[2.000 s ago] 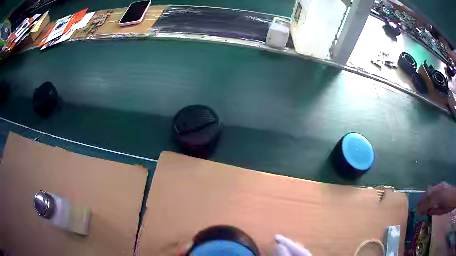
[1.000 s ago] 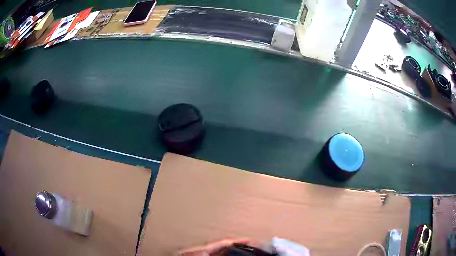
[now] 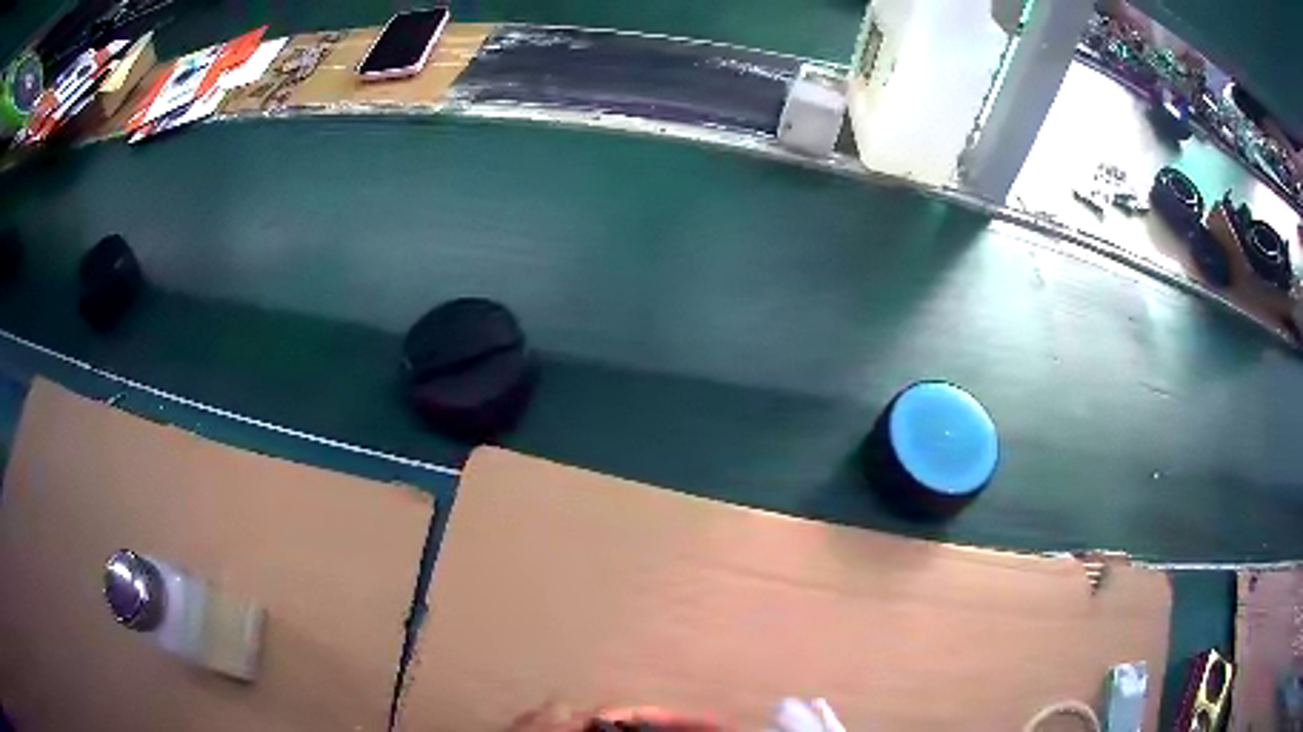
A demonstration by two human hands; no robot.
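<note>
At the bottom edge, my left hand (image 3: 636,716) shows only as bare fingers around a dark sliver of a unit; the rest is cut off. My right hand (image 3: 807,716), in a white glove, shows only fingertips to the right; its grip is hidden. On the green belt (image 3: 686,286), a blue-topped unit (image 3: 943,439) stands at centre right. A round black unit (image 3: 469,368) with a bar across its top is left of centre. Another black unit (image 3: 109,282) is farther left, and a dark one is cut off at the left edge.
Cardboard mats (image 3: 800,601) line the near edge. A dispenser bottle (image 3: 179,612) lies on the left mat. A pale block (image 3: 1126,696) and yellow-red handles (image 3: 1205,694) are lower right. The far ledge holds a phone (image 3: 406,45), printed papers (image 3: 200,83), a small whitish container (image 3: 813,110) and a jug (image 3: 926,86).
The units on the belt have shifted left. The blue-topped unit between my hands has tipped and dropped mostly out of view, and both hands are lower. The other hand at the far right has gone.
</note>
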